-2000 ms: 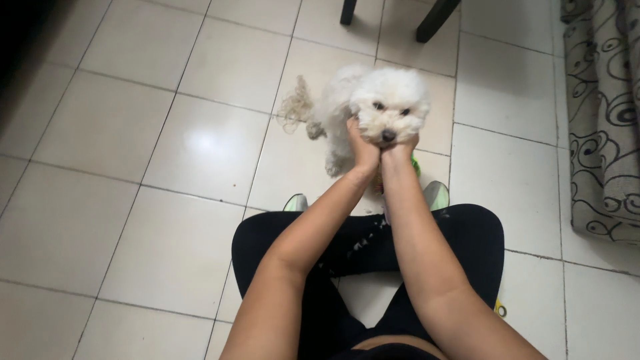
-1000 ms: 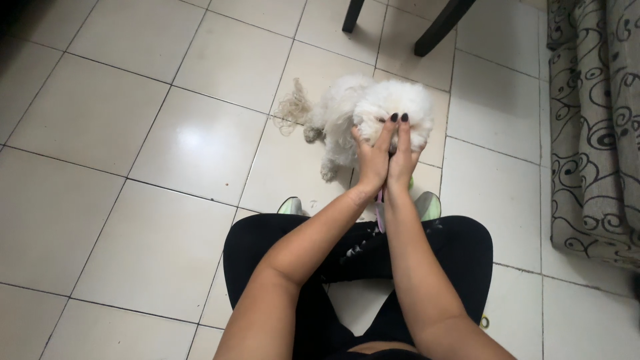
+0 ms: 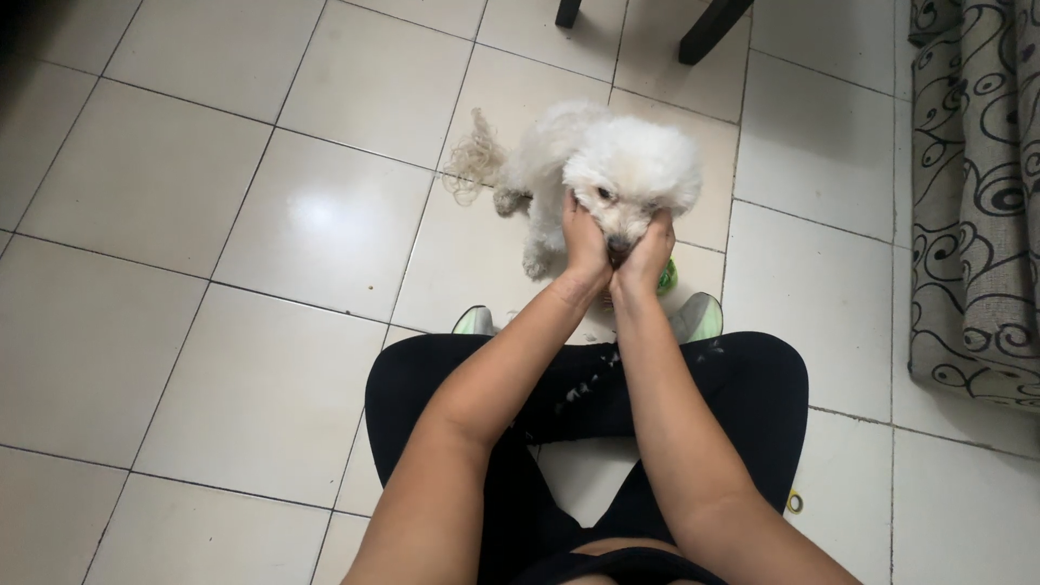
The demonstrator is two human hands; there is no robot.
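A fluffy white dog (image 3: 638, 158) faces me on the tiled floor, its curly tail (image 3: 478, 158) stretched out to the left. My left hand (image 3: 587, 242) cups the dog's cheek and jaw from the left side, and my right hand (image 3: 647, 248) cups the other cheek. The wrists touch below the dog's muzzle. Most of my fingers are hidden in the fur and under the jaw. Small tufts of white fur (image 3: 578, 392) lie on my black leggings (image 3: 699, 390). A green object (image 3: 668, 278) shows partly behind my right hand.
My shoes (image 3: 700, 317) rest on the floor on both sides of my forearms. Dark furniture legs (image 3: 711, 32) stand beyond the dog. Patterned fabric (image 3: 942, 244) hangs at the right. Part of a yellow ringed object (image 3: 795, 502) shows beside my right thigh.
My hands were over the dog's face one second ago, covering its eyes and muzzle. They have moved down to its cheeks and jaw, and the face shows again.
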